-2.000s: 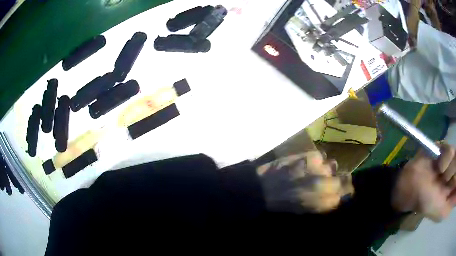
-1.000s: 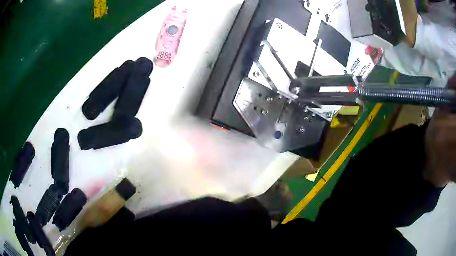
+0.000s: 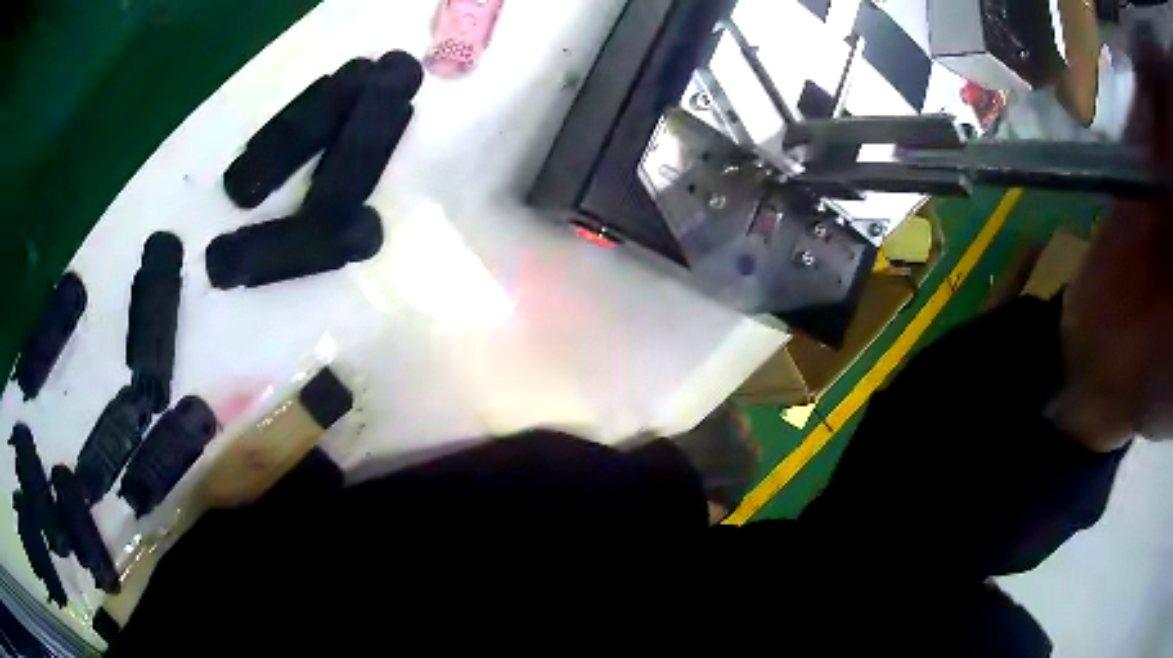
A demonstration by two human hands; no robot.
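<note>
The black machine with metal plates and a red light stands at the upper right. A long grey metal channel runs from it to the right edge. My right hand is blurred at the right edge, over the channel's outer end; its fingertips are unclear. My left hand is a small, dim, blurred patch beside the dark sleeve, mostly hidden. No silver discs show clearly in the channel. Several black housings lie loose on the white tabletop at the left.
A pink piece lies at the top. A tan strip with a black block is at the lower left, partly behind my sleeve. An open cardboard box is below the table edge. A yellow line crosses the green floor.
The view has turned slightly, so the table and machine sit higher. The ribbed silver rod seen a second ago at the channel no longer shows clearly. My right hand now covers more of the channel's end.
</note>
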